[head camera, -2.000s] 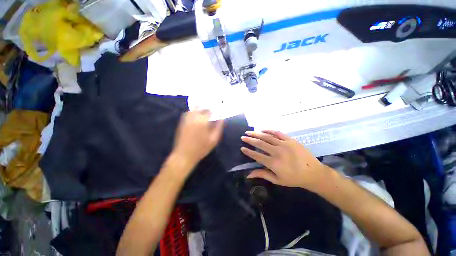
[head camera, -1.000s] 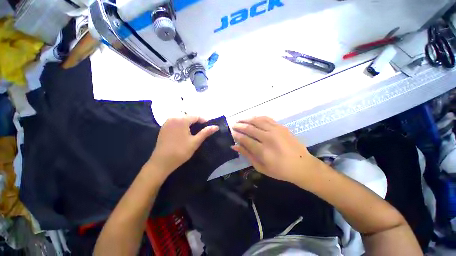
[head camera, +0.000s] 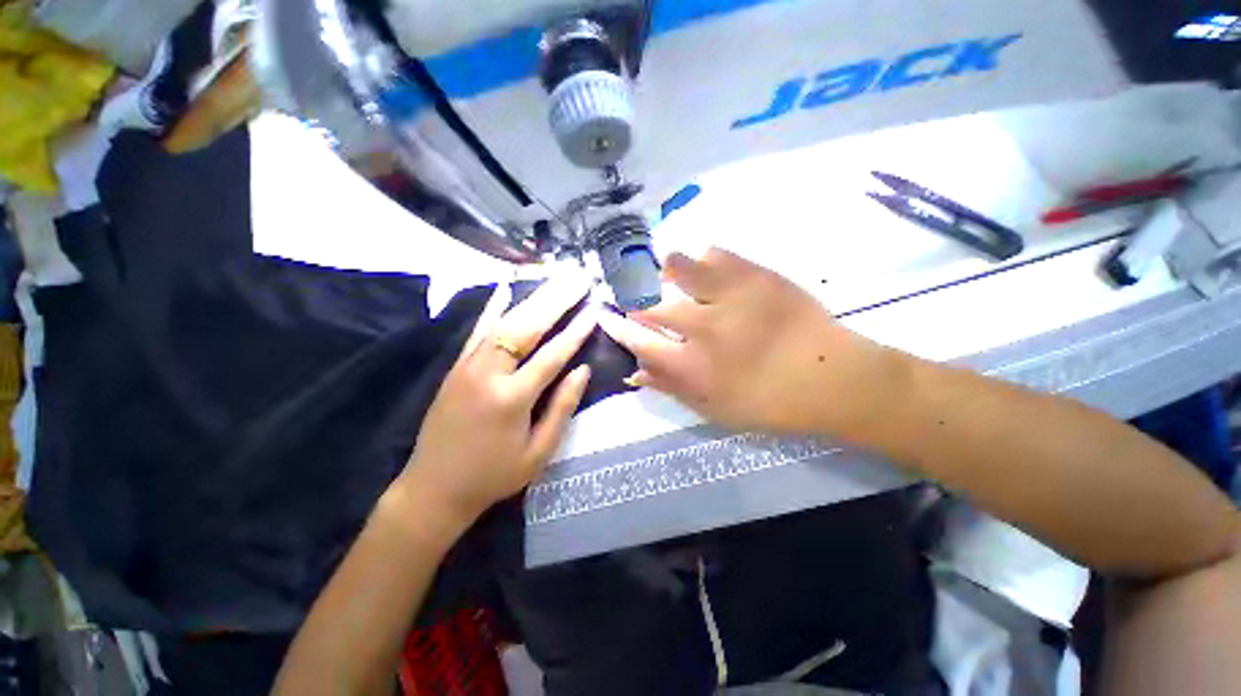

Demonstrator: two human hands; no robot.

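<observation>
Black fabric (head camera: 232, 422) lies over the left of the white machine table, its right end under both hands at the needle area (head camera: 578, 252) of the sewing machine (head camera: 871, 95). My left hand (head camera: 497, 394) lies on the fabric, fingers spread, fingertips beside the presser foot. My right hand (head camera: 735, 340) is just right of the needle area, its fingertips on the fabric's right end. The glare and the fingers hide the fabric edge and the foot. I cannot tell if the right fingers pinch the cloth.
Black thread snips (head camera: 953, 224), a red tool (head camera: 1116, 197) and a white block (head camera: 1150, 245) lie right on the table. A ruler strip (head camera: 681, 469) runs along the front edge. A red basket (head camera: 456, 659) is below, yellow cloth (head camera: 48, 102) at far left.
Both hands have moved the fabric's right end from the table's front edge up to the needle area. The left fingers have spread out. The camera view has shifted closer to the machine head.
</observation>
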